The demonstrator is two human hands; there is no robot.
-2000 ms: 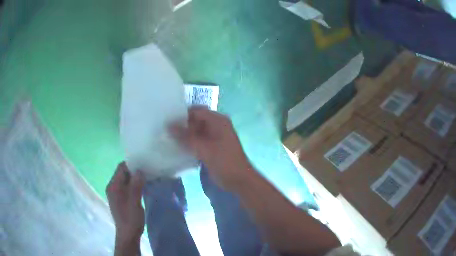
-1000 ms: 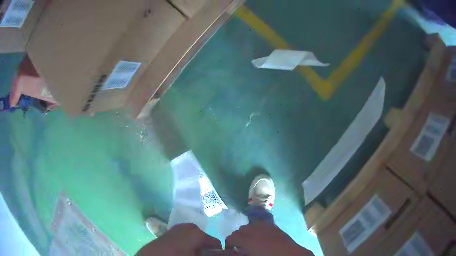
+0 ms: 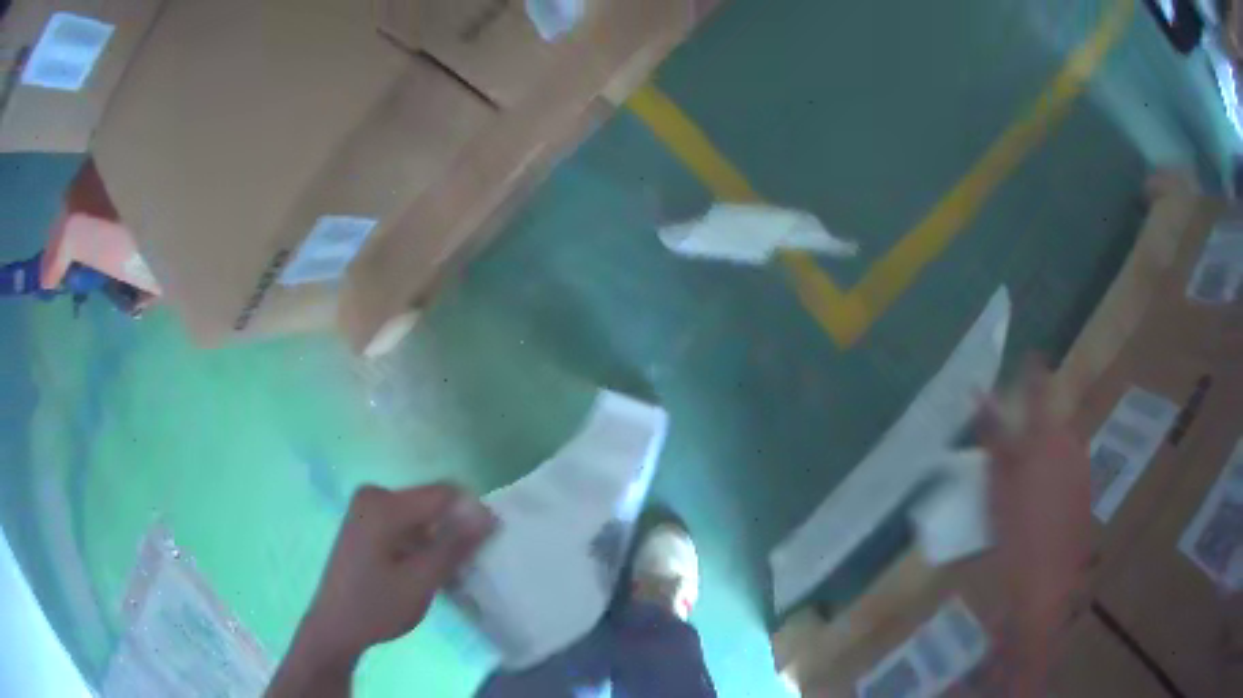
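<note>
My left hand (image 3: 409, 552) is closed on a white label strip (image 3: 559, 532), which hangs and curls to the right of my fingers; part of a dark code shows on it. My blurred right hand (image 3: 1032, 505) is over the right-hand cartons, with a small white label (image 3: 954, 507) at its fingers. Its printed face cannot be made out. A brown carton (image 3: 1159, 559) with barcode labels lies below and beside my right hand.
More brown cartons (image 3: 273, 150) stand at the upper left. Pale strips lie on the green floor, one across the yellow line (image 3: 750, 233) and a long one (image 3: 900, 450) beside the right cartons. A shoe (image 3: 665, 566) shows at the bottom.
My hands were together at the bottom; they have moved up and apart. The right hand has gone right to the cartons with a white label, while the strip stays in my left hand.
</note>
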